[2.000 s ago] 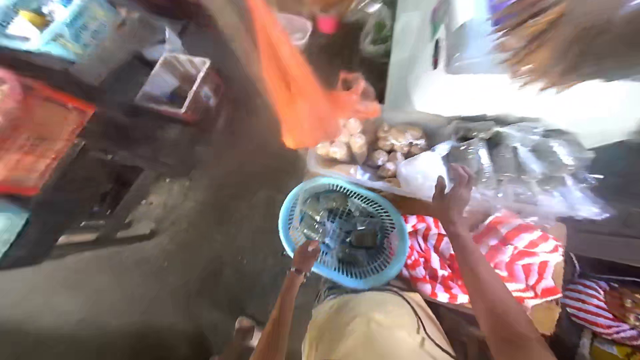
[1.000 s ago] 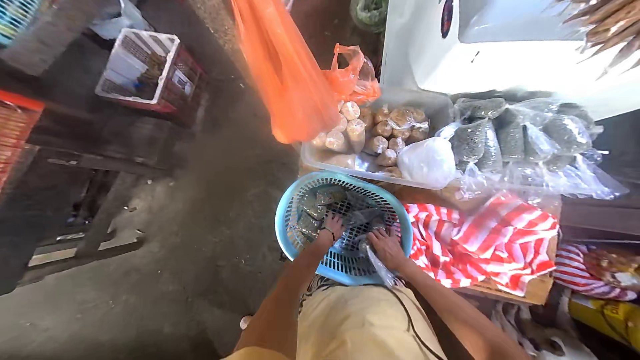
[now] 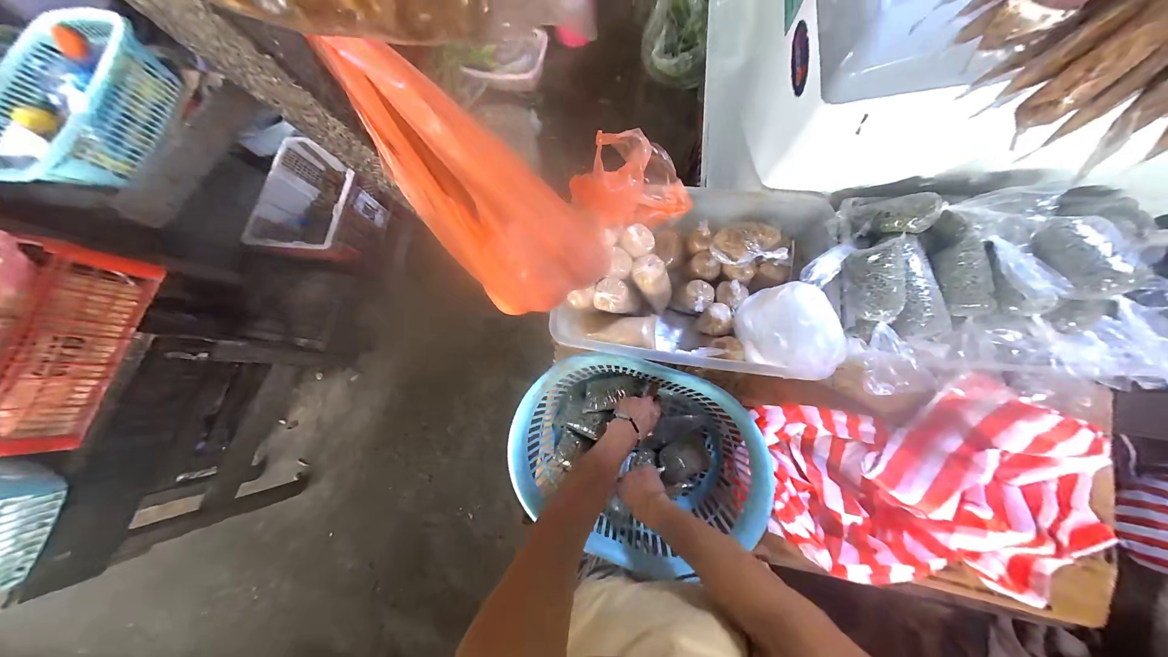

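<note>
Both of my hands are inside a light blue plastic basket [image 3: 753,538] that holds several small clear bags of dark green contents [image 3: 584,422]. My left hand [image 3: 636,417], with a dark band at the wrist, touches the bags in the basket's upper middle. Just below it, my right hand [image 3: 644,491] is among the bags near the middle. Fingertips of both are hidden, so a grip cannot be made out. Beyond the basket stands a translucent plastic tray [image 3: 808,365] with bagged pale and brown rolls and a white plastic bag [image 3: 790,328].
An orange plastic bag [image 3: 474,201] hangs ahead, left of the tray. Bulging clear bags [image 3: 876,278] lie to the tray's right. Red-and-white striped plastic bags [image 3: 949,484] cover the wooden board on the right. Crates, one of them red [image 3: 78,347], stand at the left.
My right hand was above the tray's front edge two seconds ago, then came down into the basket. Since one second ago, it has moved left, closer to my left hand.
</note>
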